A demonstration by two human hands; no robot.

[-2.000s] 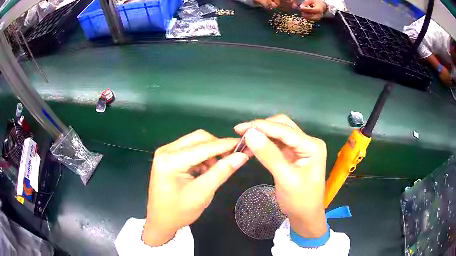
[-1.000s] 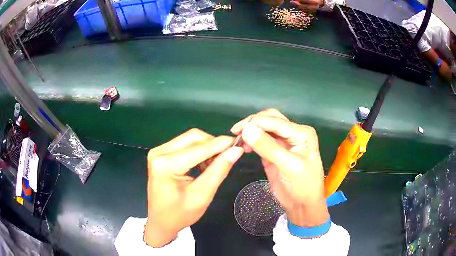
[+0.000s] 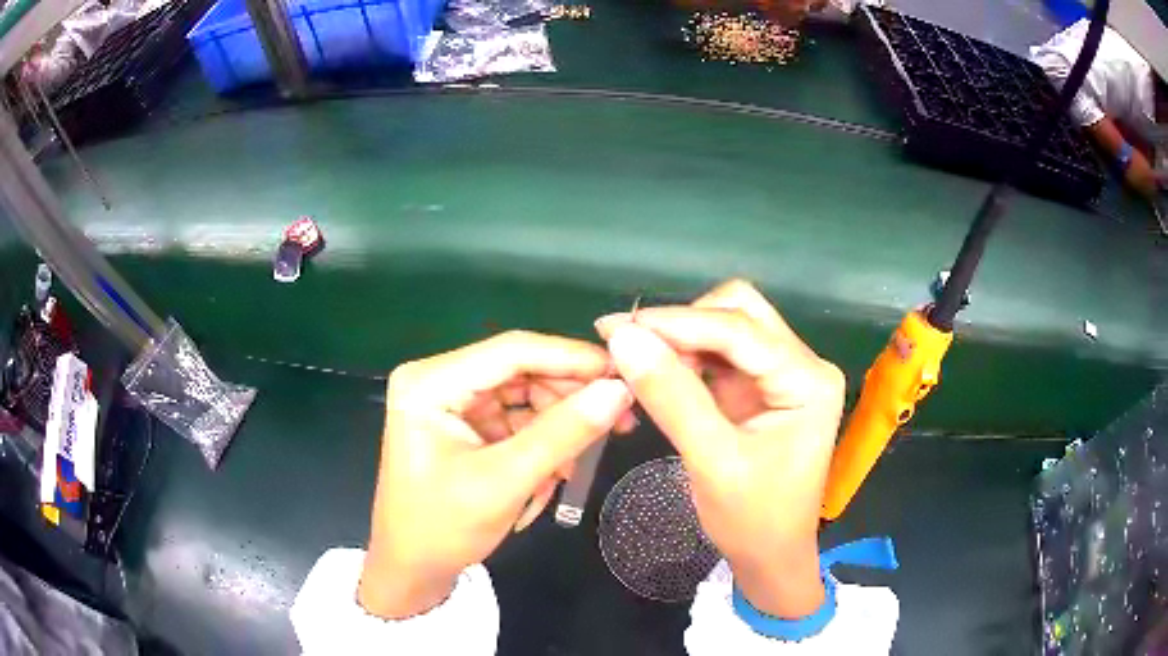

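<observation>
My left hand [image 3: 493, 449] and my right hand [image 3: 737, 436] meet fingertip to fingertip at the centre. A thin sliver [image 3: 637, 308] sticks up from my right fingertips; which part it belongs to cannot be told. My left thumb and index finger pinch something too small to make out. A grey strip-like piece [image 3: 580, 484] shows below my left fingers, partly hidden by them. The round dimpled screw plate [image 3: 651, 532] lies on the mat, partly behind my right hand. The orange-yellow electric screwdriver [image 3: 888, 408] stands to the right of my right hand. A blue wrist strap [image 3: 784, 622] is on my right wrist.
The green conveyor belt [image 3: 512, 167] carries a red-and-dark unit [image 3: 297, 250]. Beyond are a blue bin [image 3: 346, 45], clear bags, a pile of small parts [image 3: 740, 39] and a black tray [image 3: 973, 109]. A zip bag [image 3: 190, 395] lies left, a clear plastic sheet [image 3: 1108, 513] right. Another person's arm shows upper right.
The belt units have shifted slightly right. The grey strip-like piece now shows below my left fingers. My hands stay together, with the fingertips slightly shifted.
</observation>
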